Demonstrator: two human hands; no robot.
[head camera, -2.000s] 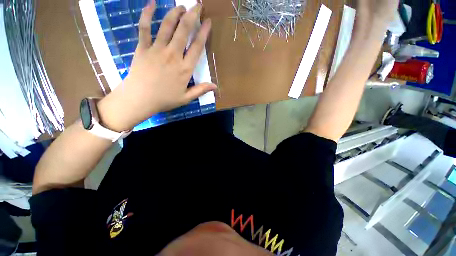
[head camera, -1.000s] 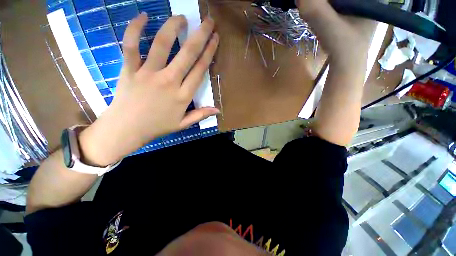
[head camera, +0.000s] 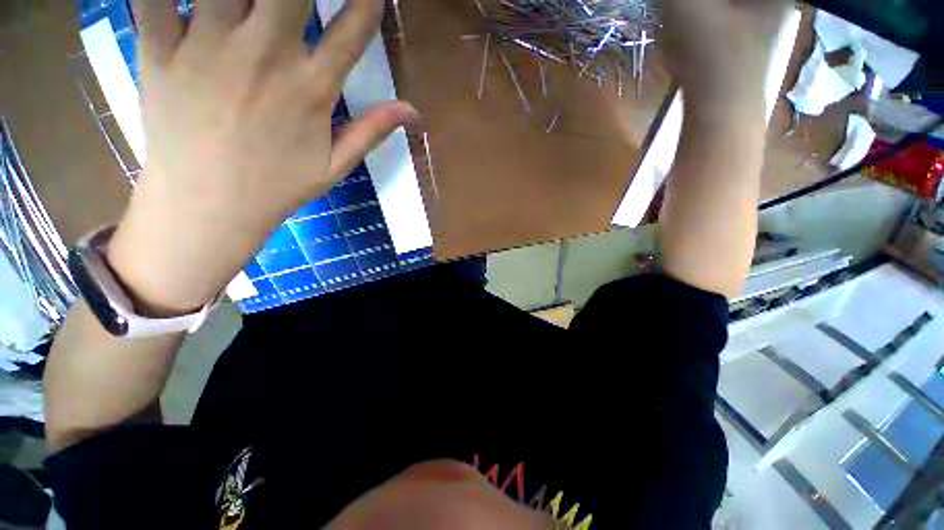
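The blue solar cell matrix lies at the table's front edge, with a white strip along its right side and another white strip at its left. My left hand is over the matrix, palm down, fingers spread and thumb out; its fingertips are cut off by the top edge. My right hand is blurred at the top right, partly cut off, beside a pile of short ribbon pieces. What its fingers do is hidden.
A spare white strip lies left of my right forearm. Crumpled white tissue, a black cable and a red can are at the right. Long silver ribbon lies at the far left.
My left hand has moved up and left over the matrix, uncovering its lower part. My right hand has moved left since the oldest frame, then slightly up and right, with its fingers now out of clear view.
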